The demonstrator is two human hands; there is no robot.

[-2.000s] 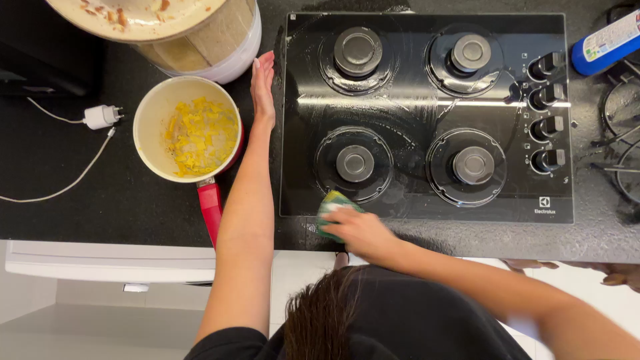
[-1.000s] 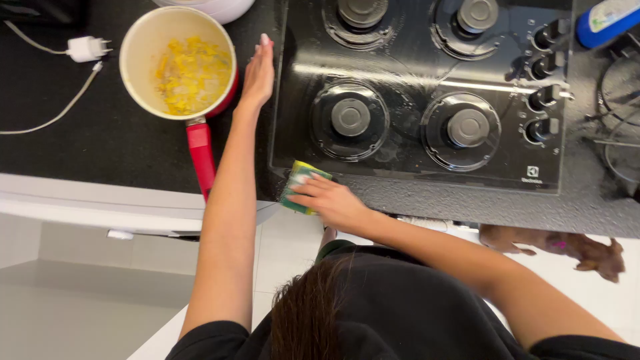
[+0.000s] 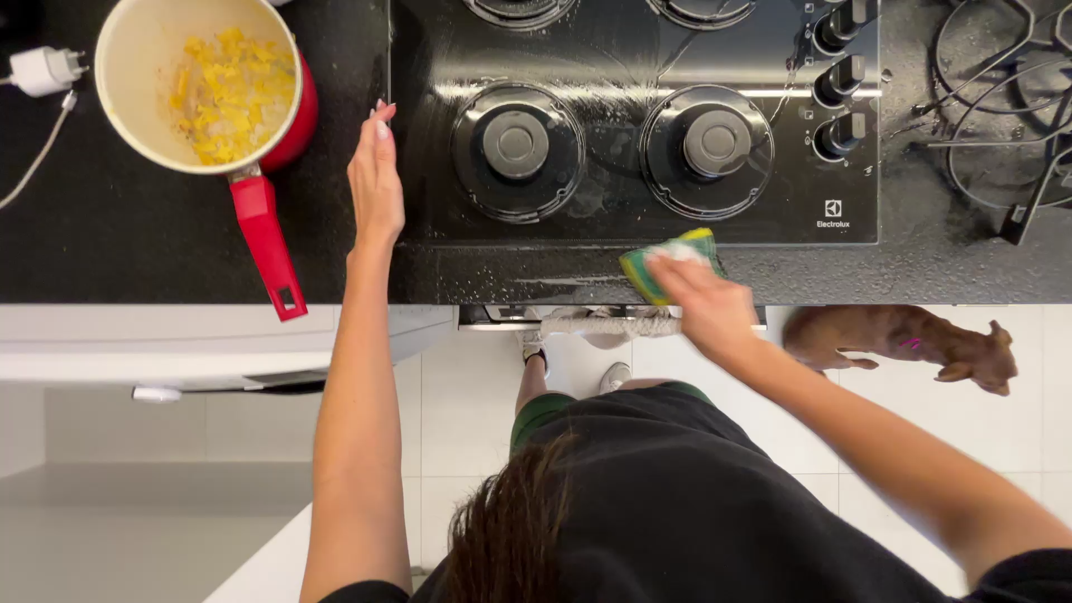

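Note:
My right hand (image 3: pixel 708 303) holds a green and yellow scrubbing sponge (image 3: pixel 670 261), with some white foam on it, against the dark countertop (image 3: pixel 536 272) just in front of the gas cooktop (image 3: pixel 603 188). Drops and wet streaks show on that strip of counter and on the cooktop's black glass. My left hand (image 3: pixel 375 180) rests on its edge at the cooktop's left side, fingers extended and nearly together, holding nothing. Left of it stands a red saucepan (image 3: pixel 303 113) with a cream inside and yellow food residue, its red handle pointing toward me.
Black wire pan supports (image 3: pixel 992 144) lie on the wet counter at the right. A white plug charger (image 3: pixel 43 71) with a cable is at the far left. Control knobs (image 3: pixel 842 79) line the cooktop's right side. On the floor below stands a brown dog (image 3: pixel 896 335); a cloth (image 3: pixel 611 325) hangs at the counter front.
My right hand has moved to the right along the cooktop's front edge with the sponge. My left hand stays beside the cooktop's left edge. The dog has come into view.

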